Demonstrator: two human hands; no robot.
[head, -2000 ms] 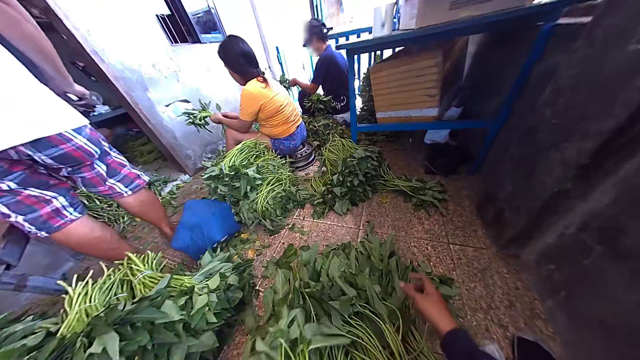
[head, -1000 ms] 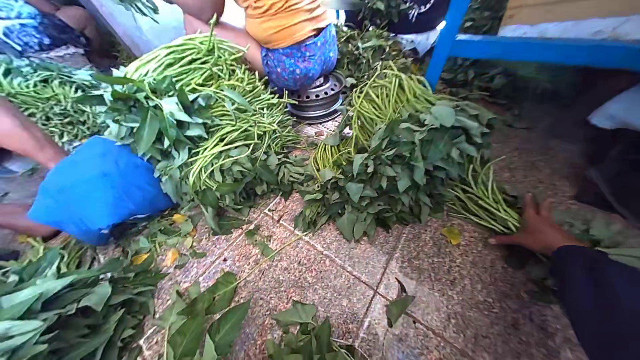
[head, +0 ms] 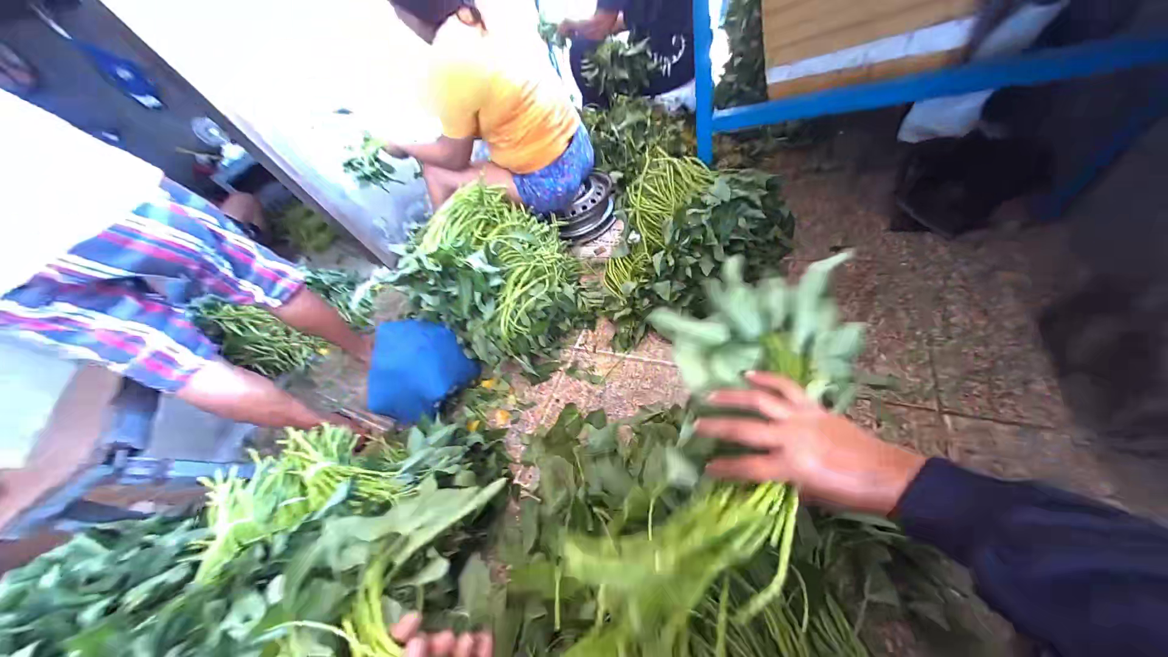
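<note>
My right hand (head: 803, 447), in a dark sleeve, is around a bunch of leafy greens (head: 766, 333) above a heap, with leaves pointing away and pale green stems hanging toward me. At the bottom edge, the fingers of my left hand (head: 443, 639) curl by the stems of a smaller leafy bunch (head: 370, 602) and appear to hold them. Below my right hand lies a heap of long-stemmed greens (head: 584, 465). Left of it spreads another heap of greens (head: 119, 566), with its cut stems upward.
A blue cloth-like bundle (head: 418, 370) lies beside a person in plaid shorts (head: 137, 283) at the left. Ahead, a person in an orange top (head: 511, 100) sits on a metal wheel rim (head: 591, 210) between piles of greens (head: 493, 265). A blue table frame (head: 849, 96) stands at the upper right.
My right hand has come back from the small bunch on the floor at the right and now holds a bunch over the near heap. My left hand has come into view at the bottom.
</note>
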